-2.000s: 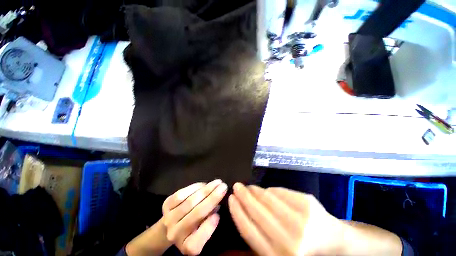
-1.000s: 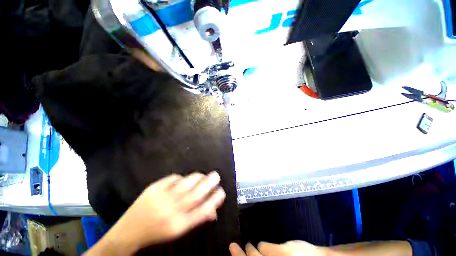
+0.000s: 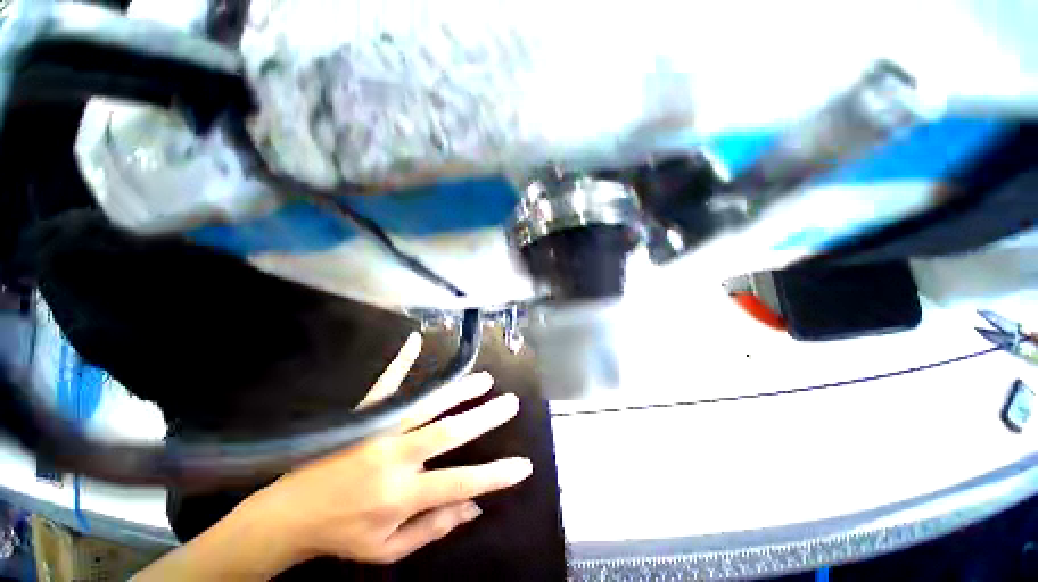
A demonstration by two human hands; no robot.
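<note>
The dark brown cloth (image 3: 501, 534) lies on the white machine table and hangs over its front edge, its straight right edge running down from the needle area. My left hand (image 3: 398, 477) lies on it with fingers spread, partly behind a dark curved bar. My right hand is not in view. The sewing machine head (image 3: 433, 102), white with a blue stripe, fills the top, blurred and close. The shiny tension assembly (image 3: 581, 222) is at its middle. Small metal presser foot parts (image 3: 512, 333) show just above the cloth; the needle itself cannot be made out.
A black pad (image 3: 851, 301) with a red piece (image 3: 757, 309) beside it lies under the machine arm. Snips (image 3: 1007, 335) and a small grey-black block (image 3: 1019, 406) are at the far right. A measuring tape (image 3: 728, 562) runs along the front table edge.
The view has moved much closer to the machine head, which now covers the top. My left hand has come nearer the needle area with fingers spread. My right hand has left the picture.
</note>
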